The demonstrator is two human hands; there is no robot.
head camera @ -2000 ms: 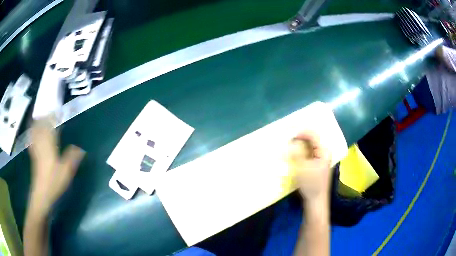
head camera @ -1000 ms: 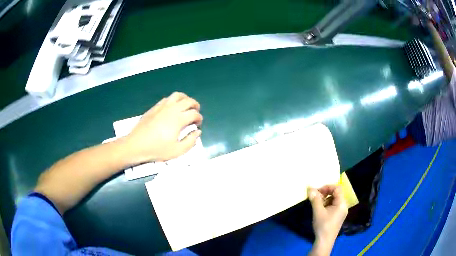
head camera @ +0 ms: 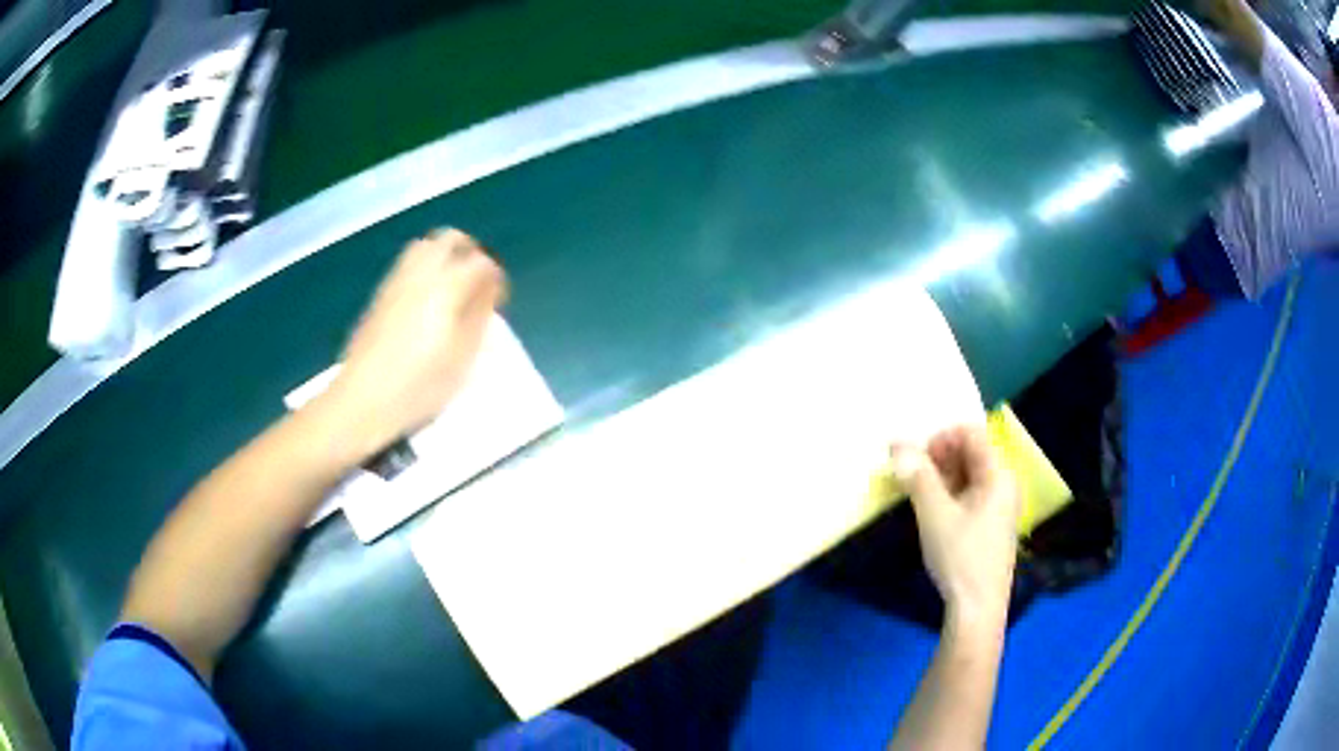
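White hang-tab packages (head camera: 492,404) lie overlapped on the dark green worktop at centre-left. My left hand (head camera: 426,330) is over them with fingers curled near their far edge; its fingertips are blurred, so I cannot tell whether it grips one. A long cream label sheet (head camera: 690,514) lies beside the packages, towards the right. My right hand (head camera: 962,492) is at the sheet's near right edge with thumb and fingertips close together. Whether it holds a sticker or the sheet's edge cannot be told. Yellow backing paper (head camera: 1035,477) shows just behind it.
More packages (head camera: 184,132) and a white bar (head camera: 100,279) lie beyond the metal rail (head camera: 499,140) at far left. A black-bagged bin (head camera: 1079,426) is below the right edge. A striped stack (head camera: 1182,59) and a person's striped sleeve (head camera: 1285,176) are at far right.
My left hand came from the far left onto the packages, then moved slightly left and away. My right hand moved to the sheet's right end. The packages have shifted and turned.
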